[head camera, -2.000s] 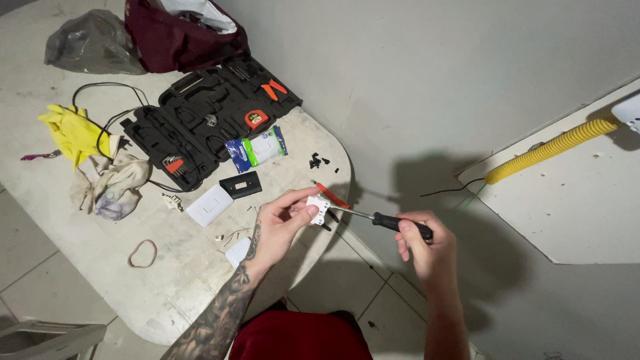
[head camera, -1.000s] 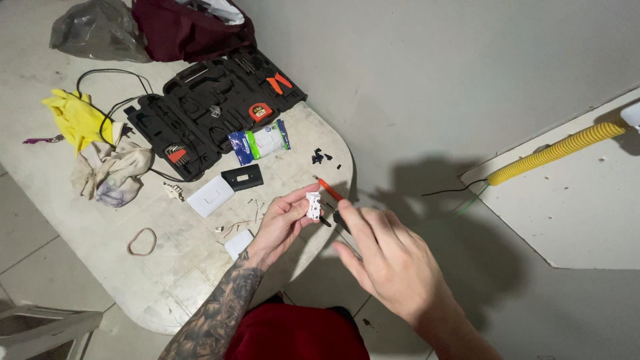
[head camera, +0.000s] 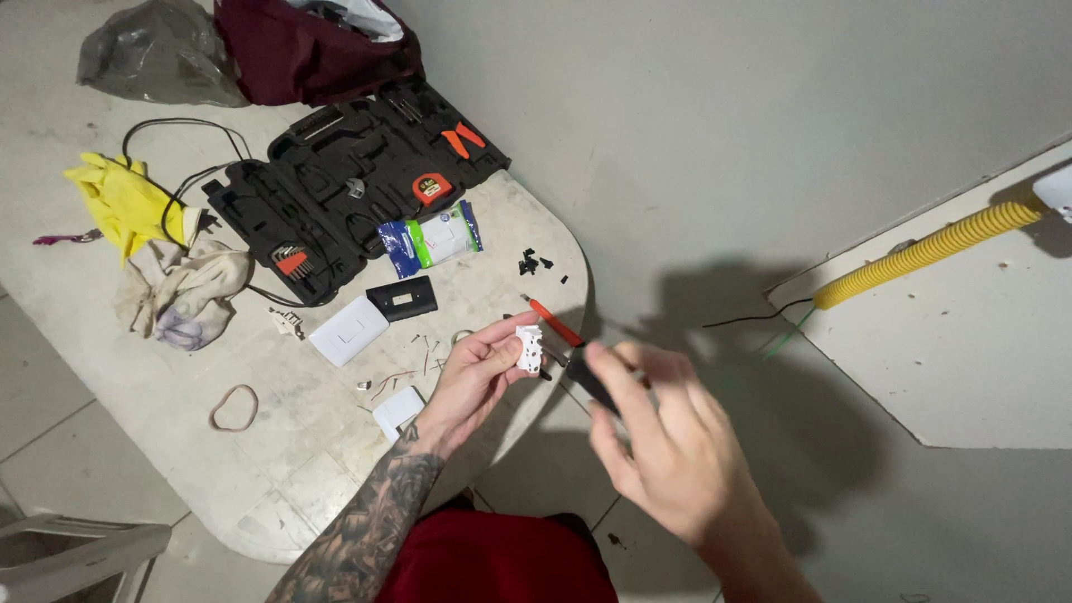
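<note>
My left hand (head camera: 477, 377) pinches a small white switch or socket module (head camera: 529, 350) between thumb and fingers, over the table's right edge. To its right, my right hand (head camera: 662, 427) is around the black handle of a screwdriver (head camera: 592, 381); its shaft points at the module, but contact cannot be made out. An orange-handled tool (head camera: 554, 322) shows just beyond the module, its lower end hidden behind the right hand. Left of my left hand lie a white switch plate (head camera: 349, 332), a black frame (head camera: 402, 298), loose screws (head camera: 425, 342) and a smaller white plate (head camera: 399, 412).
An open black toolbox (head camera: 335, 193) holds a tape measure (head camera: 431, 188) and orange-handled pliers (head camera: 463, 140). Nearby are a plastic packet (head camera: 431, 239), yellow gloves (head camera: 126, 201), a cloth (head camera: 188, 293) and a rubber band (head camera: 234, 408). Yellow corrugated conduit (head camera: 930, 255) with wires runs along the wall at right.
Two seconds ago my right hand held the screwdriver against the module; one second ago the hand was opened out and hid the handle. Now its fingers are around the handle again.
</note>
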